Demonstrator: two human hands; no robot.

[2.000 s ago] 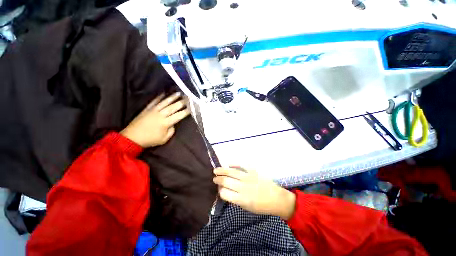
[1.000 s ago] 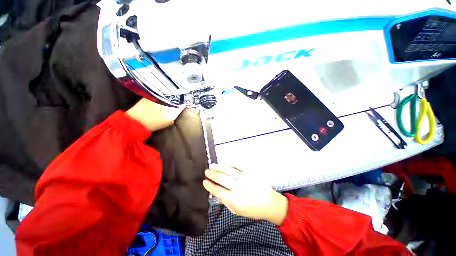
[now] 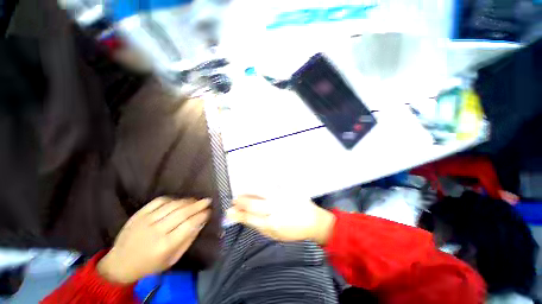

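The dark brown shell fabric (image 3: 160,142) lies over the left of the machine table and hangs at its front edge; the frame is blurred. Its right edge carries a pale zipper strip (image 3: 218,160) running from the presser foot (image 3: 215,80) towards my lap. My left hand (image 3: 157,237) lies flat on the brown fabric near its lower edge, fingers pointing right. My right hand (image 3: 270,217) pinches the fabric's edge strip at the front of the table. The white sewing machine head (image 3: 261,41) is above, overexposed.
A smartphone (image 3: 333,101) lies on the white table, with a small blue-tipped black tool (image 3: 276,81) beside it. Green and yellow scissors (image 3: 468,113) hang at the table's right end. Snips show faintly beside them. White and dark pieces are piled below right, beside a red item (image 3: 463,172).
My left hand has moved from beside the presser foot down towards the fabric's lower edge. My right hand remains at the edge strip. The camera view has shifted and blurred.
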